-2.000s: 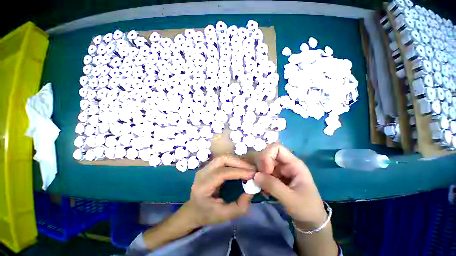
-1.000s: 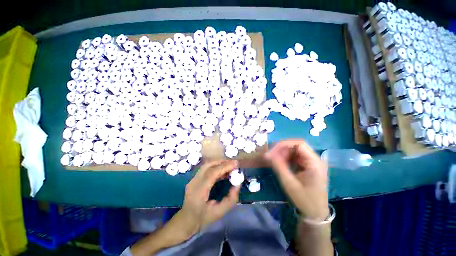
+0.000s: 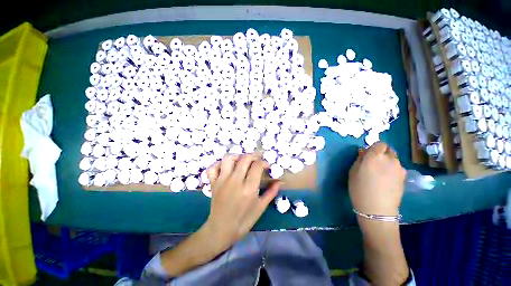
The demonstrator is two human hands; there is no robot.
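Small white-topped cylindrical units [image 3: 168, 111] stand in dense rows on a cardboard sheet [image 3: 302, 180]. My left hand [image 3: 238, 187] reaches over the near edge of the rows, fingers bent down onto the units; its fingertips are partly hidden. Two units [image 3: 283, 204] stand side by side on the green bench, right of my left hand and not touched by it. A loose pile of white caps [image 3: 358, 98] lies right of the rows. My right hand [image 3: 378, 179] is at the pile's near end, fingertips bunched by the lowest cap; whether it grips one is hidden.
A clear squeeze bottle [image 3: 420, 181] lies partly behind my right hand. Stacked cardboard layers of units [image 3: 484, 84] stand at far right. A yellow tray [image 3: 19, 139] and crumpled white cloth [image 3: 42, 153] are at left. Blue crates [image 3: 73, 251] are below the bench.
My left hand has moved up onto the near rows, away from the unit it held; that unit now appears beside the other on the bench. My right hand has moved right to the cap pile.
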